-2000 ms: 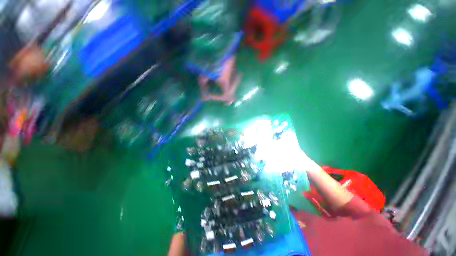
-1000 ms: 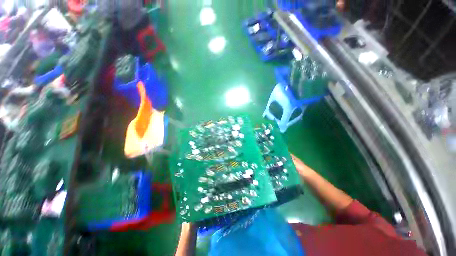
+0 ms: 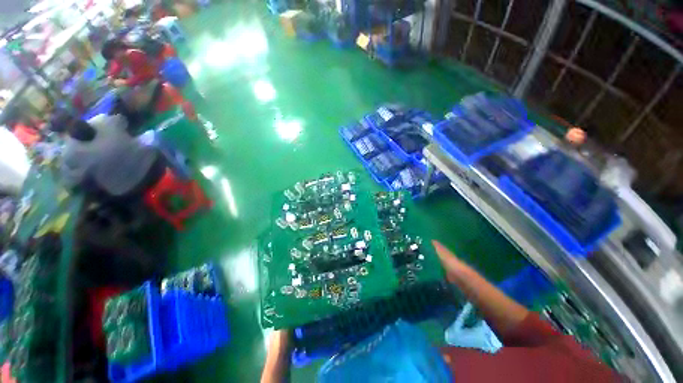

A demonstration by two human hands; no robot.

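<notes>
A stack of green circuit boards [image 3: 329, 258] crowded with silver and black parts is held in front of my body. The top board covers most of the stack, and further boards show at its right side. A blue tray [image 3: 308, 345] edge shows under the stack. My left hand [image 3: 276, 351] is at the near left corner, cut by the bottom edge, with its fingers hidden beneath. My right hand [image 3: 443, 258] is against the right side of the stack, its fingers mostly hidden. A light blue cloth-like thing [image 3: 389, 355] is below the boards.
Blue trays [image 3: 565, 196] of dark parts lie on the metal-edged line [image 3: 517, 224] at right. More blue trays [image 3: 386, 146] stand on the floor ahead. Blue bins [image 3: 187, 322] with boards are at lower left. A red stool [image 3: 178, 198] and seated people [image 3: 112, 157] are at left.
The view has moved along the aisle. The orange chair and light blue stool ahead have left the view, and blue trays at right have come into view. Both hands still hold the stack.
</notes>
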